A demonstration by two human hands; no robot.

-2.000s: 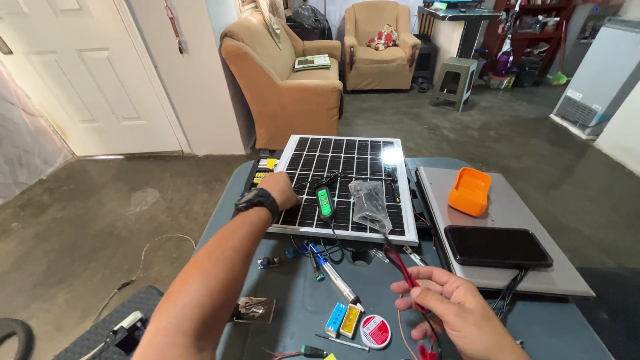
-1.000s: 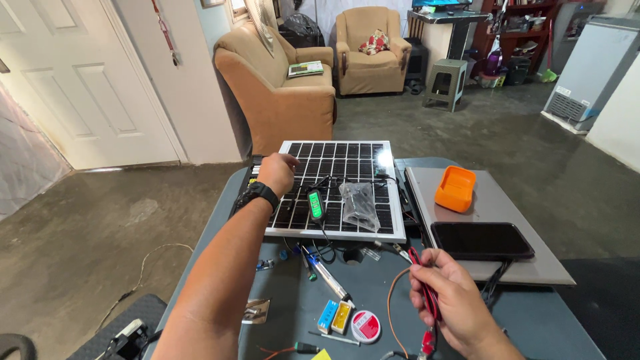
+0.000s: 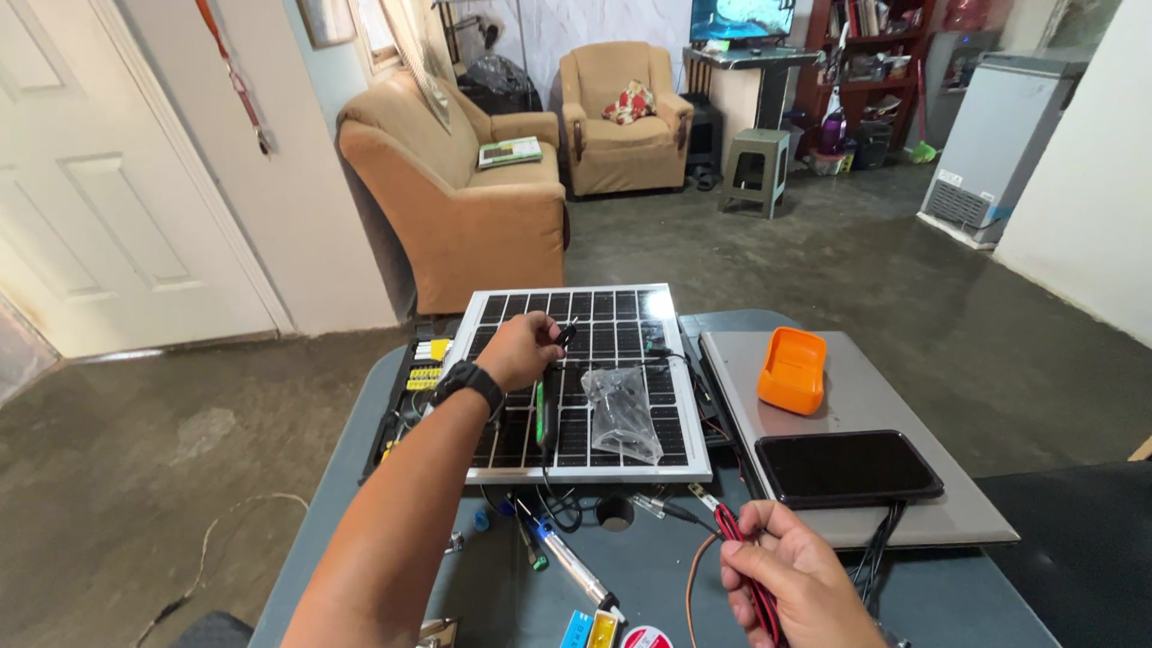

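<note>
My left hand [image 3: 524, 349], with a black watch on its wrist, pinches a black cable [image 3: 566, 335] over the solar panel [image 3: 589, 472]. Just below it, a small black device with a green face [image 3: 545, 418] is tilted on edge, a lead running from its lower end. A clear plastic bag [image 3: 623, 418] lies on the panel to the right. My right hand [image 3: 781, 571] grips a bundle of red and black wires [image 3: 751, 571] above the table's near part. Left of that hand, a desoldering pump [image 3: 576, 567] lies on the grey table [image 3: 504, 594].
A closed laptop [image 3: 864, 378] at the right bears an orange plastic holder [image 3: 792, 371] and a black phone [image 3: 849, 465]. Blue and yellow boxes [image 3: 589, 630] and a red-and-white tin [image 3: 647, 638] lie at the near edge. An open case of parts [image 3: 409, 387] is left of the panel.
My left hand has moved right over the panel and now holds a cable. The device with the green face has turned onto its edge. My right hand still grips the red and black wires.
</note>
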